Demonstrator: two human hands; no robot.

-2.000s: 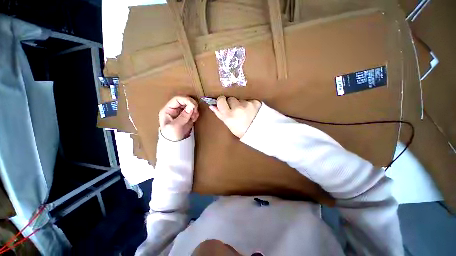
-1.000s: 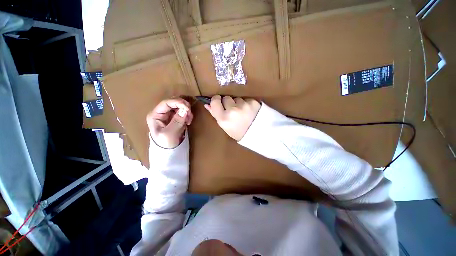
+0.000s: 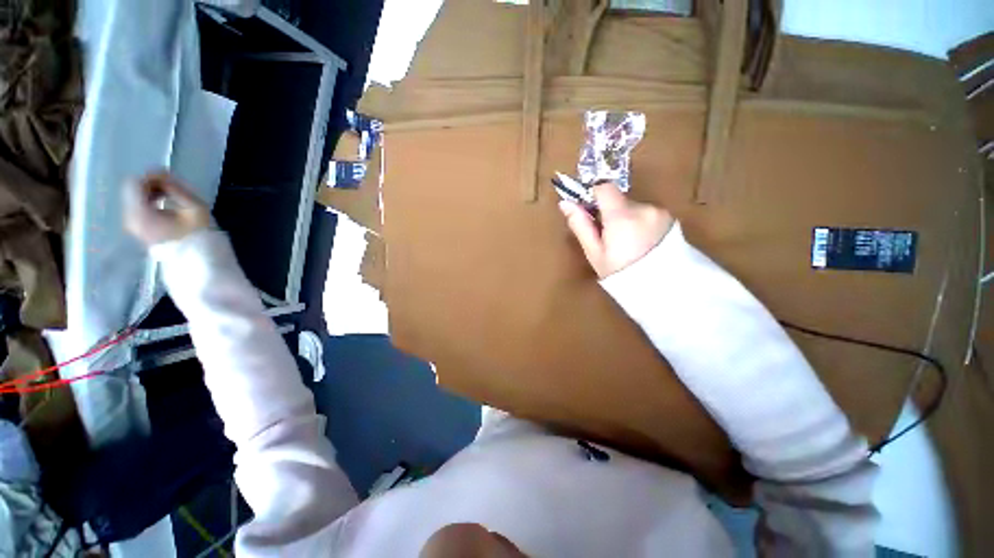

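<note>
A large flat brown bag panel [image 3: 491, 283] lies in front of me, with two narrow strap handles [image 3: 532, 120] running up from it. My right hand [image 3: 627, 231] holds small thread snips [image 3: 573, 190] over the panel, their pale blades pointing up-left and apart, just below a shiny silver crinkled patch [image 3: 610, 145]. A thin black cord [image 3: 861, 341] runs from under my right sleeve to the right. My left hand [image 3: 164, 209] is off the panel at the far left, blurred; whether it holds anything fine cannot be seen.
A dark label [image 3: 863, 250] lies on the panel's right part. More labels [image 3: 348, 174] stick out at the stack's left edge. A metal frame [image 3: 316, 185] and pale hanging cloth [image 3: 109, 240] stand at left, with red cords [image 3: 65, 371] and piled brown material [image 3: 33, 164].
My left hand has left the panel and swung far to the left. My right hand has lifted away from the strap base with the snips, now open. The view has shifted left.
</note>
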